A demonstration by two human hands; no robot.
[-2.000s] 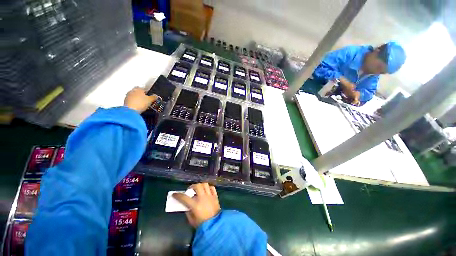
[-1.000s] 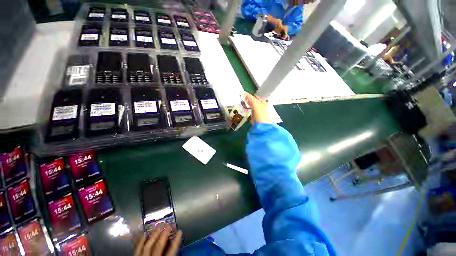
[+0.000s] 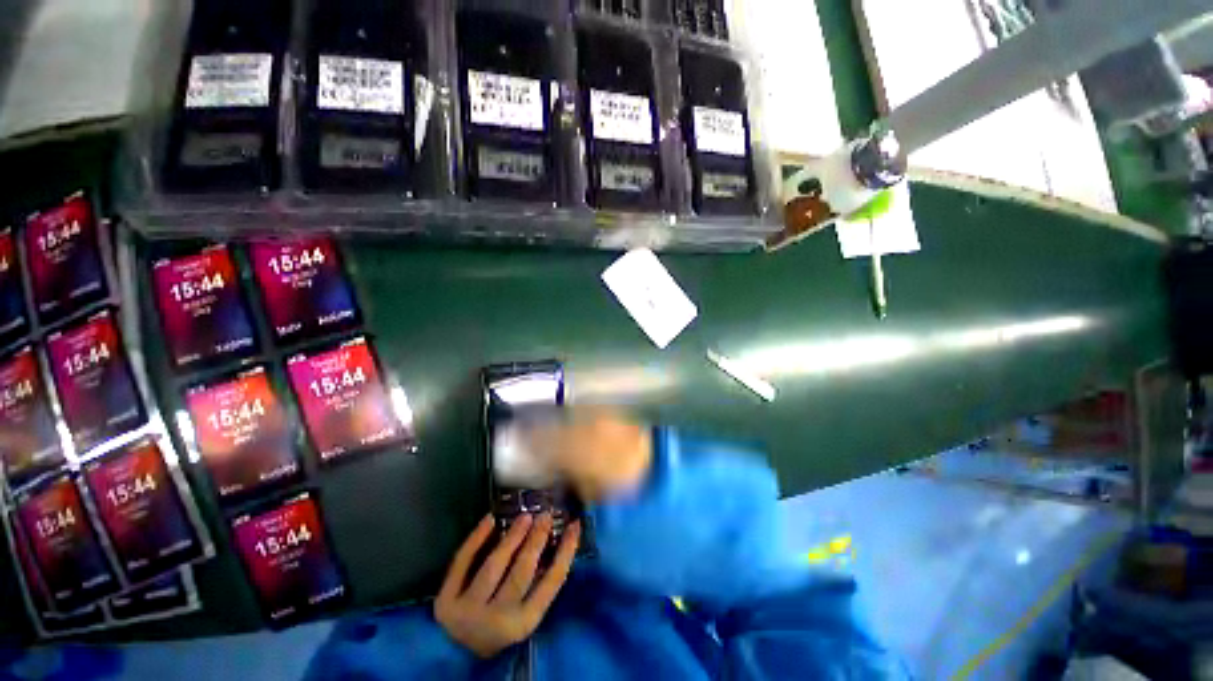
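A black keypad phone (image 3: pixel 526 389) lies face up on the dark green bench in front of me. My left hand (image 3: pixel 508 581) rests its fingers on the phone's keys and lower end, holding it to the bench. My right hand (image 3: pixel 605 452) is blurred over the phone's screen. A small white blur shows under its fingers on the screen; I cannot tell what it is. Printed screen films reading 15:44 (image 3: pixel 237 428) lie on the bench to the left, some on clear-edged sheets. A white card (image 3: pixel 649 297) lies above and right of the phone.
A clear plastic tray (image 3: pixel 439 222) of face-down phones with white labels stands behind. A thin white strip (image 3: pixel 741 375) lies right of the card. A small brown bottle (image 3: pixel 806 213) and a green-topped stick (image 3: pixel 878 273) are by the metal post (image 3: pixel 879 157).
The view has shifted down and closer. My right hand has come from beside the post to the phone's screen. My left hand remains at the phone's lower end.
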